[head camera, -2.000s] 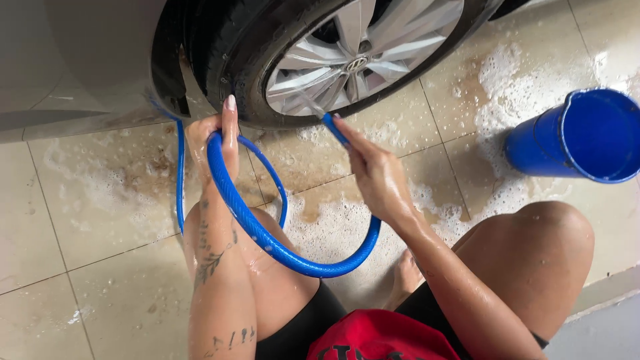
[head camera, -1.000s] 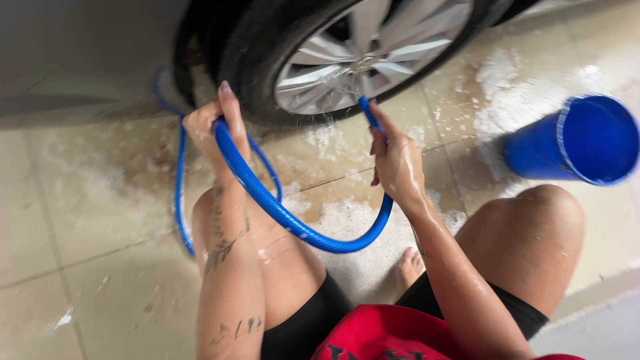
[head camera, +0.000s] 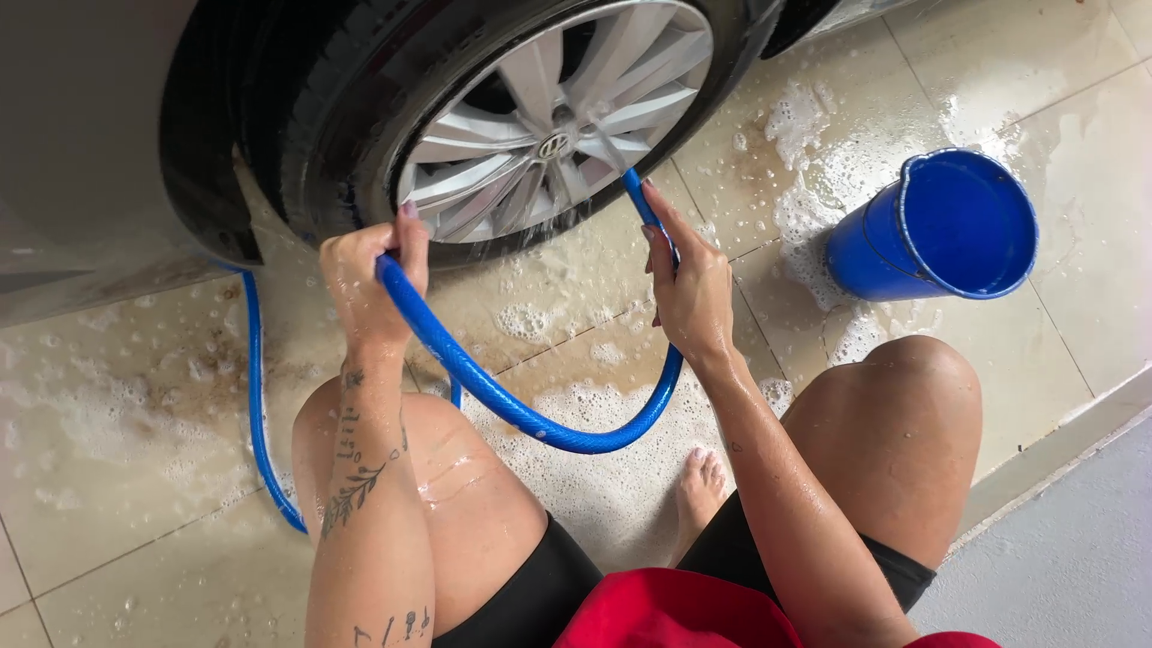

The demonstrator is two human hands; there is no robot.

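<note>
A blue hose (head camera: pixel 531 418) hangs in a loop between my two hands. My left hand (head camera: pixel 373 274) is closed around one part of it, near the tyre's lower left. The end of the hose is in my right hand (head camera: pixel 688 279), pointed up at the alloy wheel (head camera: pixel 481 144). Water streams from that end onto the spokes right of the hub cap (head camera: pixel 553 146) and drips off the rim. The black tyre (head camera: pixel 337 153) surrounds the wheel. Part of the hose is hidden behind my left arm and leg.
A blue plastic bucket (head camera: pixel 877 247) stands on the wet tiled floor (head camera: pixel 1080 234) at the right. Soap foam (head camera: pixel 585 468) lies between my feet and around the bucket. The grey car body (head camera: pixel 81 135) fills the upper left. A raised ledge (head camera: pixel 1062 540) runs along the lower right.
The hose end in my right hand has moved right across the wheel since the earliest frame, and the stream now lands right of the hub cap. My left hand keeps its hold.
</note>
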